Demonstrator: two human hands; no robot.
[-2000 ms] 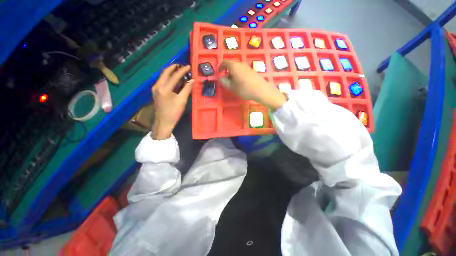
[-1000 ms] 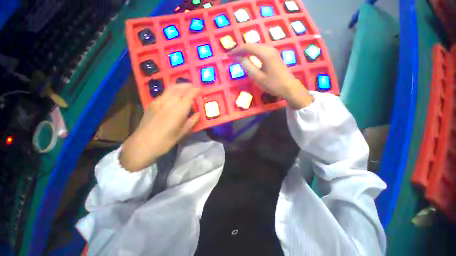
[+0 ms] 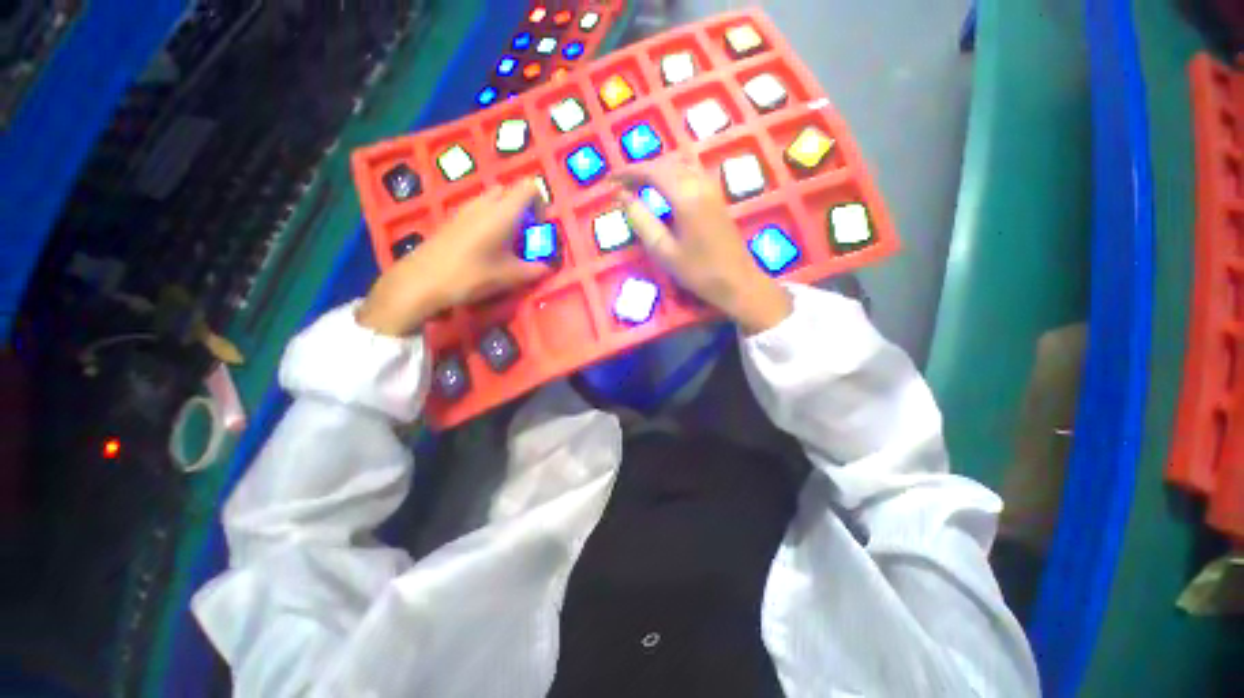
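The red compartment tray (image 3: 562,325) is tilted in front of me, its right end farther away. Lit cubes glow white, blue and yellow in many pockets. Unlit dark cubes sit at its left end, two of them in the near row (image 3: 498,345). My left hand (image 3: 457,263) lies over the left part, with a blue-lit cube (image 3: 539,241) between thumb and fingers. My right hand (image 3: 703,246) is over the middle, fingertips at another blue-lit cube (image 3: 655,203). I cannot tell whether either hand grips its cube. The hands hide some pockets.
A second loaded tray (image 3: 562,30) with coloured lights lies beyond. A tape roll (image 3: 199,434) is on the left bench, near a small red light. Red trays (image 3: 1221,300) lie on the right bench beside a blue rail (image 3: 1112,314).
The tray appears more tilted, its left end lower. My left hand has moved from the tray's near left edge onto its pockets. My right hand has shifted slightly left and down. Cube colours have changed.
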